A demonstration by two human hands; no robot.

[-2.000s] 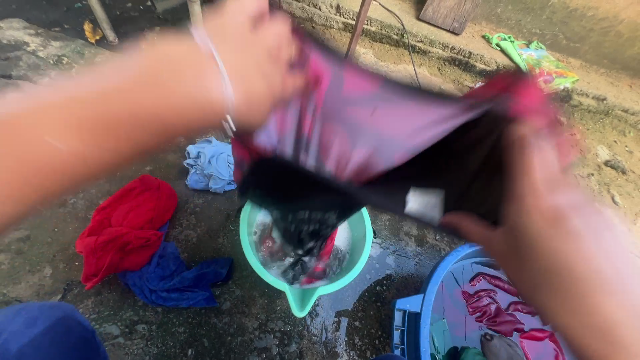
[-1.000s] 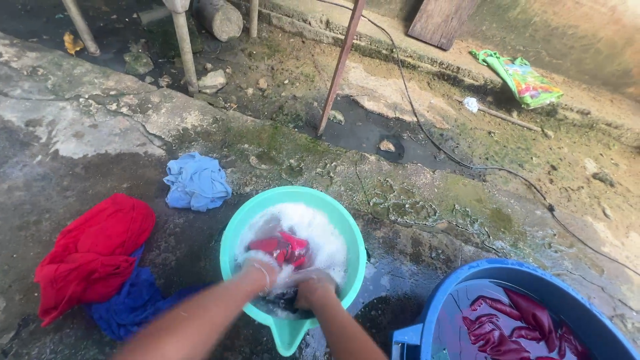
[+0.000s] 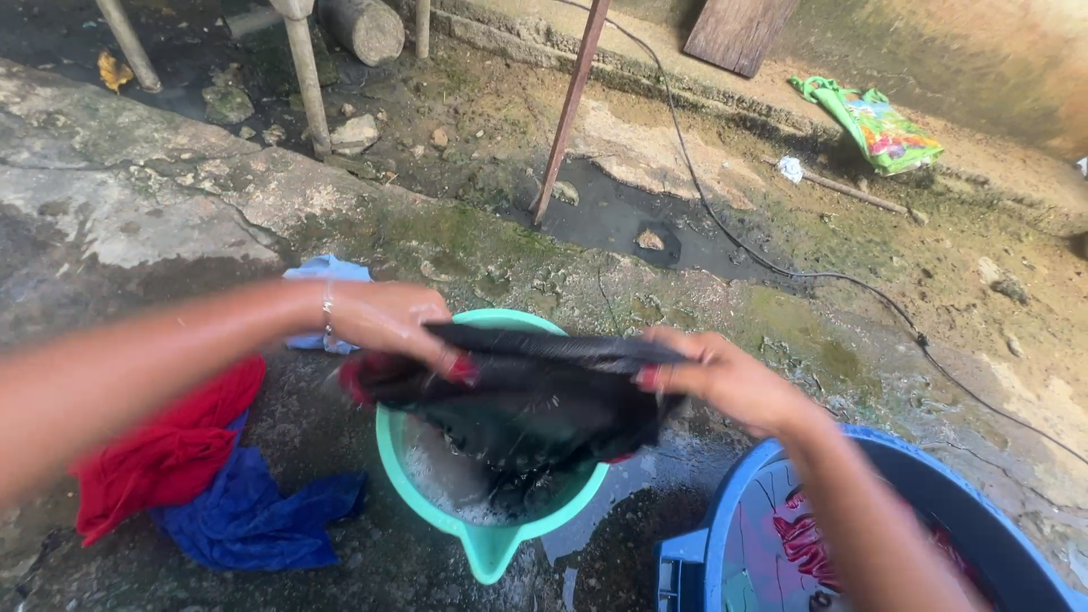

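Note:
A wet black garment (image 3: 544,395) with some dark red at its edge is stretched between my two hands, over a mint-green plastic basin (image 3: 391,450) that has a pouring lip. Foamy water (image 3: 442,476) shows below the cloth, whose lower part hangs down into the basin. My left hand (image 3: 395,323), a bracelet at its wrist, grips the garment's upper left edge. The upper right edge is pinched by my right hand (image 3: 722,378). At lower right, dark red cloth (image 3: 803,544) lies in water in a large blue tub (image 3: 722,510), partly hidden by my right forearm.
Left of the basin lie a red cloth (image 3: 170,459), a dark blue cloth (image 3: 263,510) and a light blue cloth (image 3: 327,270) on wet concrete. Beyond are a leaning brown pole (image 3: 571,110), a black cable (image 3: 705,204), a green printed bag (image 3: 884,127) and a wooden board (image 3: 739,34).
A second ago both hands were down in the basin's suds around reddish cloth. Now they are raised above it, holding the black garment spread out, and less foam shows.

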